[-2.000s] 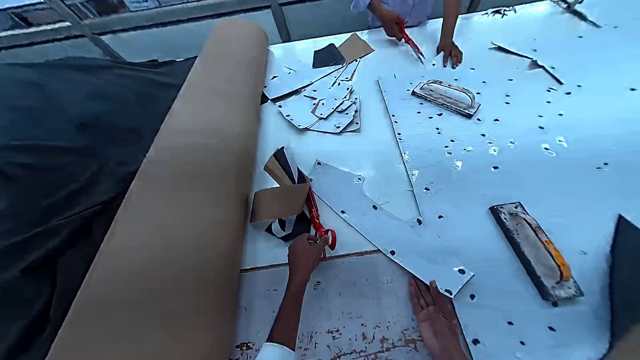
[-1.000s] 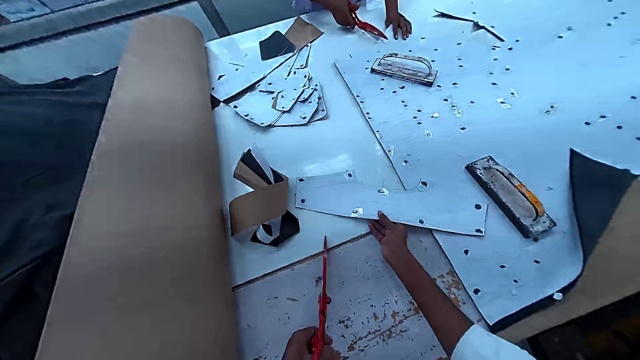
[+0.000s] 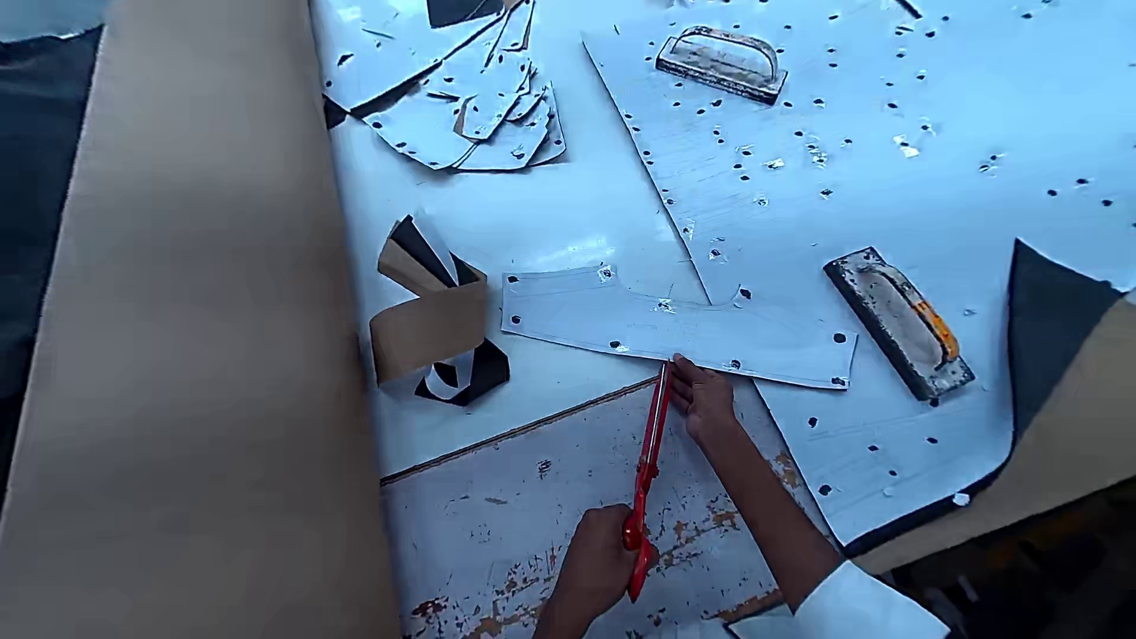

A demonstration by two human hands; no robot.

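My left hand (image 3: 596,564) is closed on the handles of red scissors (image 3: 650,444). Their tip meets the lower edge of a pale, curved pattern-shaped piece (image 3: 577,306) marked with dark dots. The fingers of my right hand (image 3: 707,397) touch that same edge, beside the scissor tip; whether they pinch it is unclear. The piece lies partly over a large dotted sheet (image 3: 896,160). To its left is a curled offcut strip (image 3: 435,324), brown on one face and dark on another.
A big brown roll (image 3: 195,337) runs along the left, beside dark material (image 3: 35,204). Cut pieces (image 3: 497,115) are stacked at the upper left. Two metal blocks with handles (image 3: 721,64), the nearer one (image 3: 901,324) partly orange, rest on the large sheet. The sheet's right edge curls up.
The scissors have come away from the offcut strip to the curved piece. That piece has turned to lie more crosswise. My right hand has moved from its right end to its lower edge.
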